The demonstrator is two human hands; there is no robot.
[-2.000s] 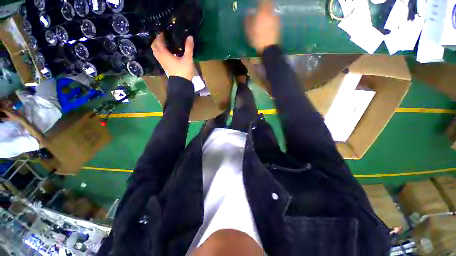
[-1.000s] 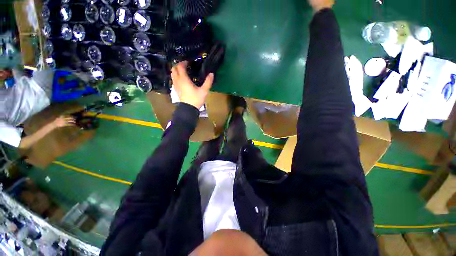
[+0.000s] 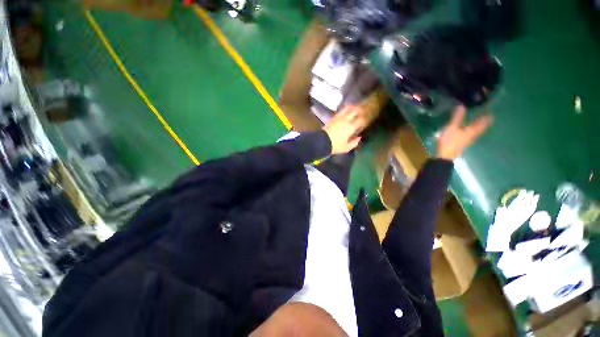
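Observation:
My right hand (image 3: 462, 136) is over the bench's front edge, its fingers spread and nothing seen in it. Its fingertips are just below a blurred black heap of fan parts (image 3: 450, 66) on the green bench (image 3: 533, 125); I cannot tell if they touch. My left hand (image 3: 347, 128) is low at a brown carton (image 3: 300, 89) beside the bench. White printed boxes (image 3: 331, 69) show in this carton, just above the hand. The left fingers are blurred against the carton, so whether they grip anything is unclear.
White papers (image 3: 520, 257) and a white printed box (image 3: 562, 283) lie at the bench's right end. More open cartons (image 3: 454, 263) stand below the bench edge. Green floor with yellow lines is at the upper left; blurred goods line the far left.
The view has swung round to the left. My left hand has left the black parts on the bench and moved down to the carton. My right hand has come back near the black parts.

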